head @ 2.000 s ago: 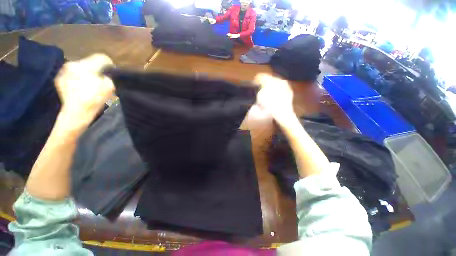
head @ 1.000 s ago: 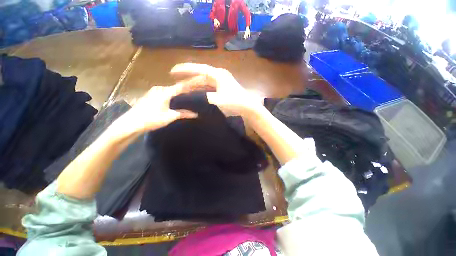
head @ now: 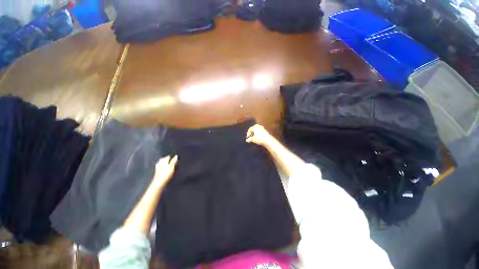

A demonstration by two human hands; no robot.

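A black skirt or shorts (head: 223, 194) lies spread flat in front of me, its waistband (head: 207, 134) at the far edge and its wide hem towards me. It covers the neat stack. My left hand (head: 166, 167) is at its left edge, below the waistband; I cannot tell whether the fingers grip the cloth. My right hand (head: 257, 134) pinches its edge near the top right corner. A grey garment (head: 113, 181) lies against its left side.
A rumpled black pile with white tags (head: 362, 126) is on the right. A dark left stack (head: 37, 168) is at the left. More dark stacks (head: 163, 18) stand at the table's (head: 157, 73) far side. Blue bins (head: 402, 55) and a grey-white bin (head: 446, 94) are beyond the right edge.
The garment, held up and then bunched under my hands, now lies flat. My hands have moved apart to its sides. The view has tilted down, and the person in red is out of view.
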